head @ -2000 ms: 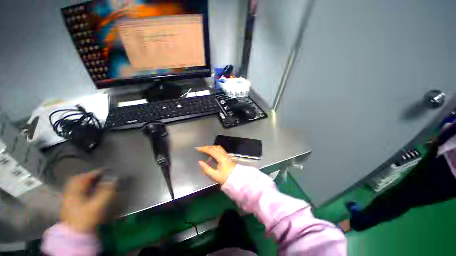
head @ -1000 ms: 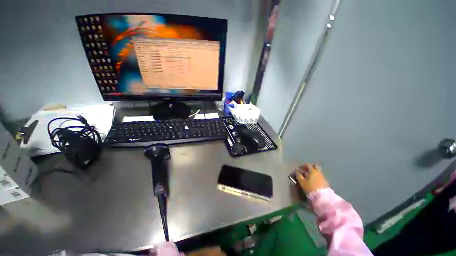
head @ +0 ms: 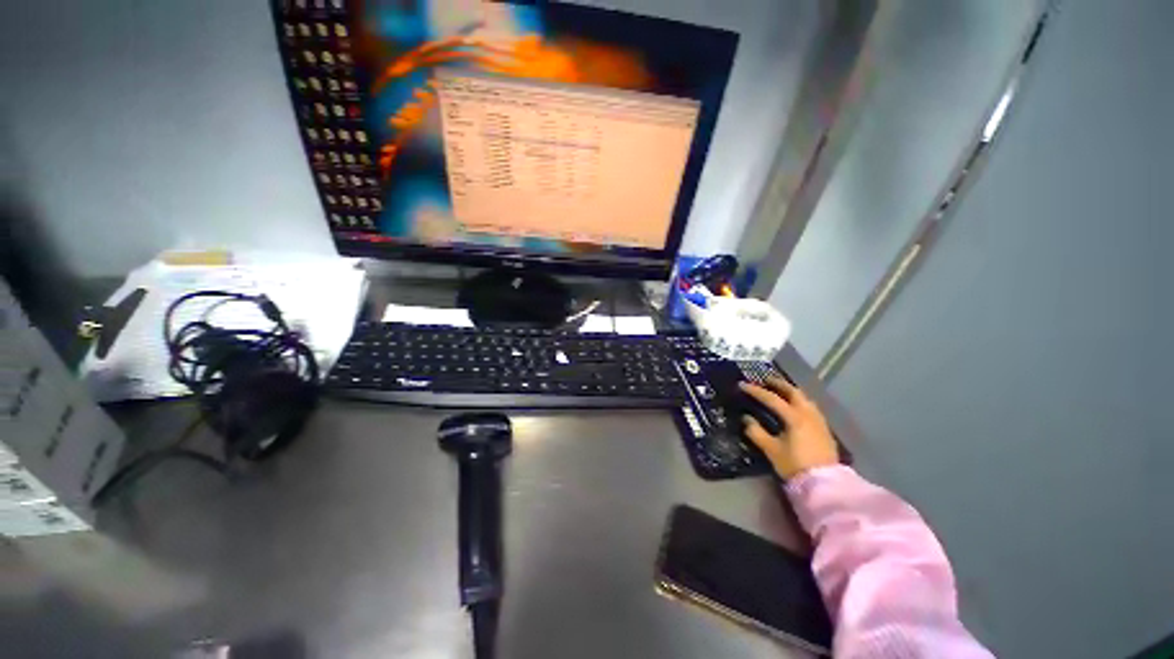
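My right hand (head: 794,431), in a pink sleeve, rests on the black computer mouse (head: 762,409) on the patterned black mouse pad (head: 718,444). The fingers cover part of the mouse. The monitor (head: 515,264) shows an orange wallpaper with a table window. The long black keyboard (head: 502,364) lies below it. My left hand is not in view.
The black barcode scanner (head: 480,515) lies mid-desk. The black smartphone (head: 747,573) lies near my right sleeve. A tangled black cable (head: 245,367) and white product boxes (head: 52,412) are at left. A white basket (head: 740,326) stands behind the mouse pad. A grey door is at right.
My right hand has moved from the desk's right edge onto the mouse. The pink sleeve at the bottom edge has left the picture. The view has moved closer to the monitor.
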